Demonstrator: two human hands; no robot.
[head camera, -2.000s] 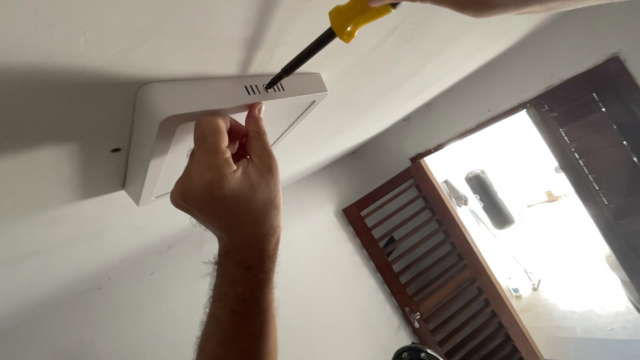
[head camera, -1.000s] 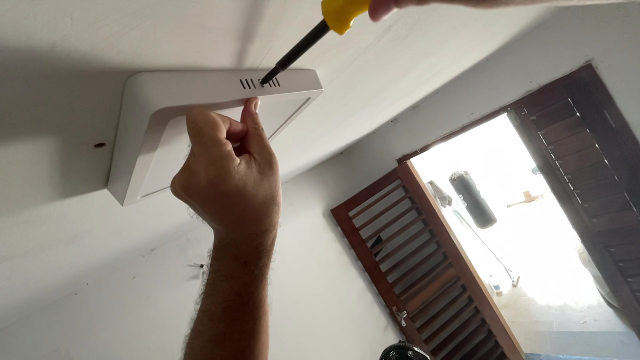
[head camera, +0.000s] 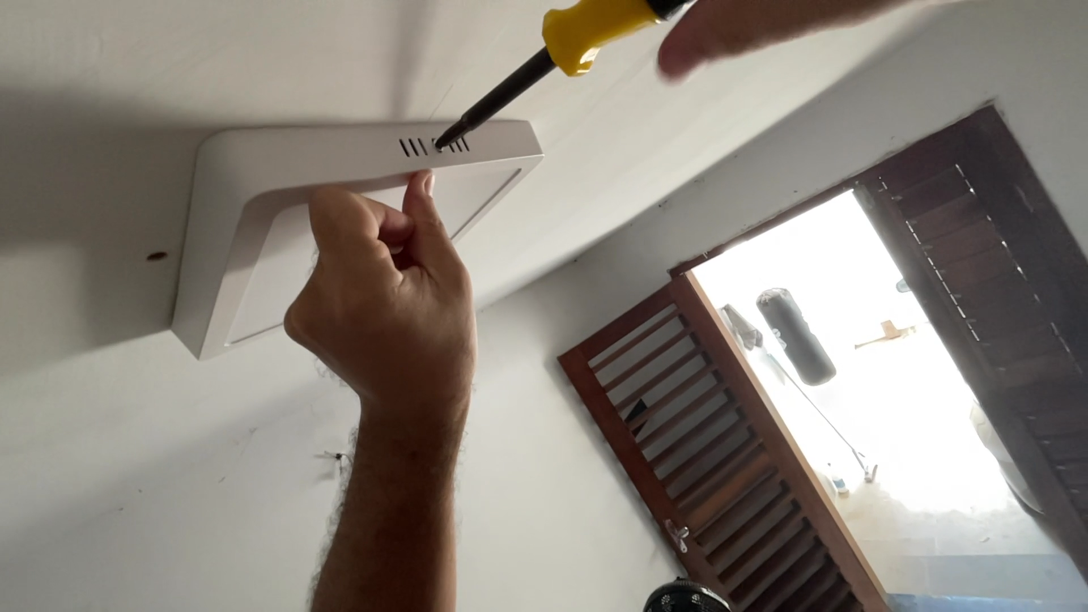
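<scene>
A white, square surface-mounted ceiling lamp sits against the pale ceiling, with vent slots in its side. My left hand comes up from below, fingers curled and thumb tip against the lamp's edge just under the slots. No object shows in its fingers, though the palm side is partly hidden. A screwdriver with a yellow and black handle slants down to the slots, its tip at the middle ones. At the handle's black end is my right hand, blurred and mostly cut off by the top edge, so its grip shows only in part.
A brown louvred wooden shutter with a metal latch stands beside a bright opening, with a dark wooden panel on the far side. A dark round object shows at the bottom edge. The ceiling has a small hole left of the lamp.
The visible part of my right hand has shifted away from the yellow part of the handle. The screwdriver tip stays at the slots, and my left thumb stays at the lamp's edge.
</scene>
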